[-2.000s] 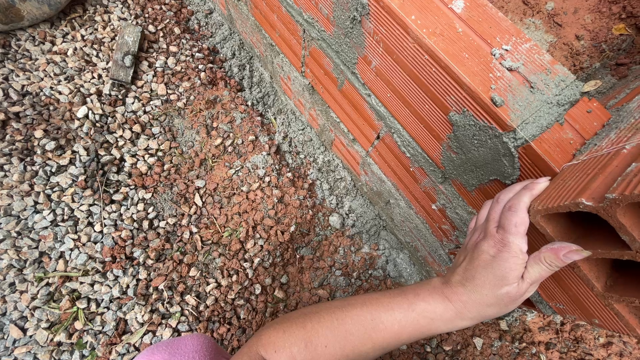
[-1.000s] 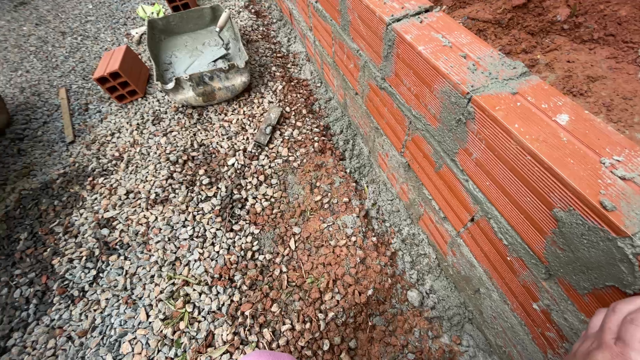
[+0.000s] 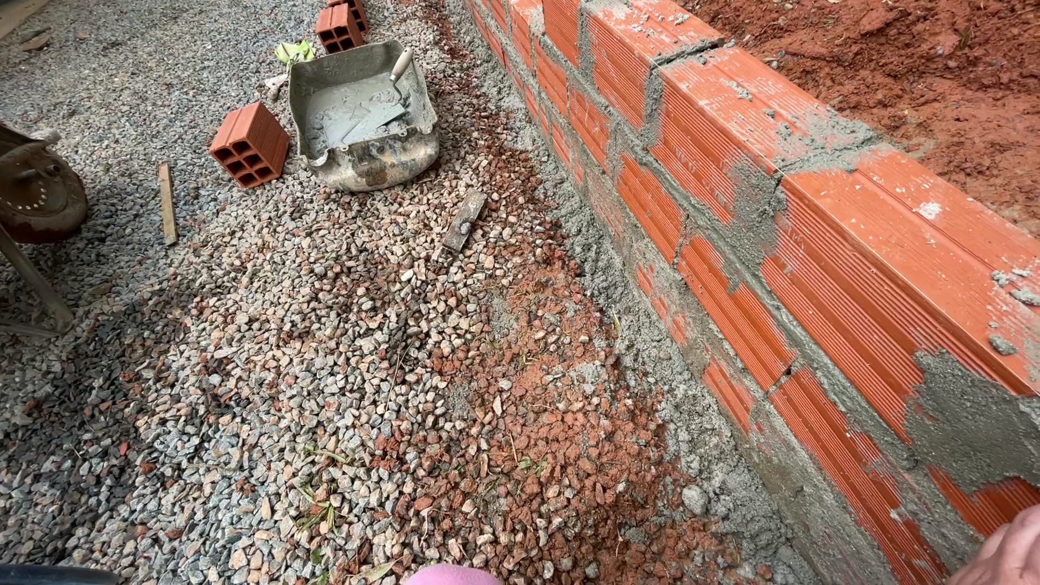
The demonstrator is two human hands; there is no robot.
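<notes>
Part of my left hand (image 3: 1007,554) shows at the bottom right corner, close to the face of the hollow clay brick wall (image 3: 821,284); its fingertips and anything under them are cut off by the frame edge. Just above it, a grey mortar patch (image 3: 971,422) is smeared on the ribbed brick side. My right hand is out of view. Far from the hand, a trowel (image 3: 400,67) lies with its blade in the wet mortar of a cut-open plastic container (image 3: 374,166).
Beside the container sit a hollow brick (image 3: 250,145) and more bricks (image 3: 340,28) behind. A wood strip (image 3: 167,203) and a short wood piece (image 3: 465,221) lie on the gravel (image 3: 325,325). A wheelbarrow's wheel (image 3: 41,191) stands at left; red soil (image 3: 894,73) lies behind the wall.
The view has swung left along the wall. My left hand, at the open brick end two seconds ago, now shows only partly at the frame edge.
</notes>
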